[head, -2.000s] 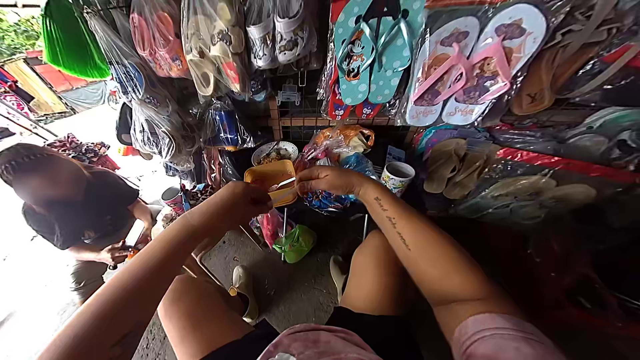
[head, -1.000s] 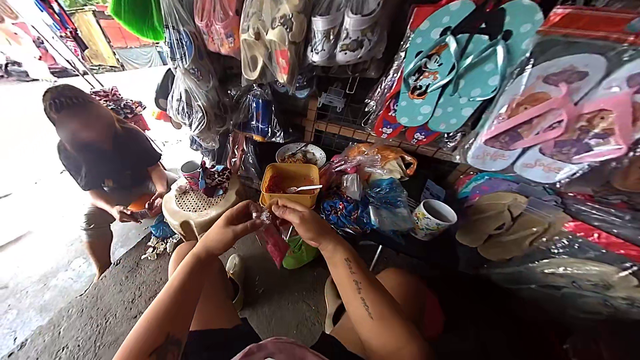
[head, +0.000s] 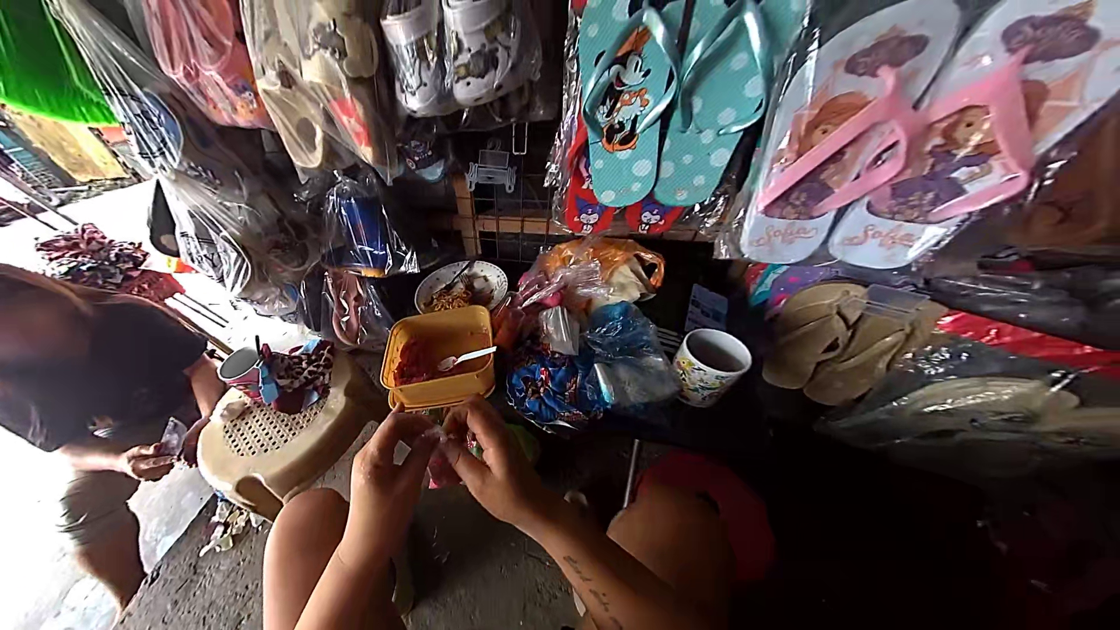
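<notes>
My left hand [head: 394,459] and my right hand [head: 490,459] meet just in front of a yellow plastic container [head: 442,389]. Between their fingertips is a small piece of clear plastic [head: 432,432], partly hidden by the fingers. Red food [head: 416,360] lies in the container, with a white plastic spoon [head: 467,358] resting inside it. Behind the container is a white plate [head: 496,278] with noodle-like food. Bundled plastic bags [head: 630,346] and a blue patterned package [head: 551,385] lie to its right. A patterned mug [head: 713,372] with liquid stands farther right.
A beige plastic stool [head: 289,446] at the left holds a cup [head: 241,367] and patterned cloth [head: 302,376]. Beside it sits a person [head: 96,367]. Bagged flip-flops [head: 630,114] and clogs [head: 481,52] hang above; beige slippers [head: 814,337] lie at the right.
Two seconds ago my hands were over the yellow container, the right one at the white spoon; now the spoon rests in it and both hands are in front, fingertips together at the clear plastic.
</notes>
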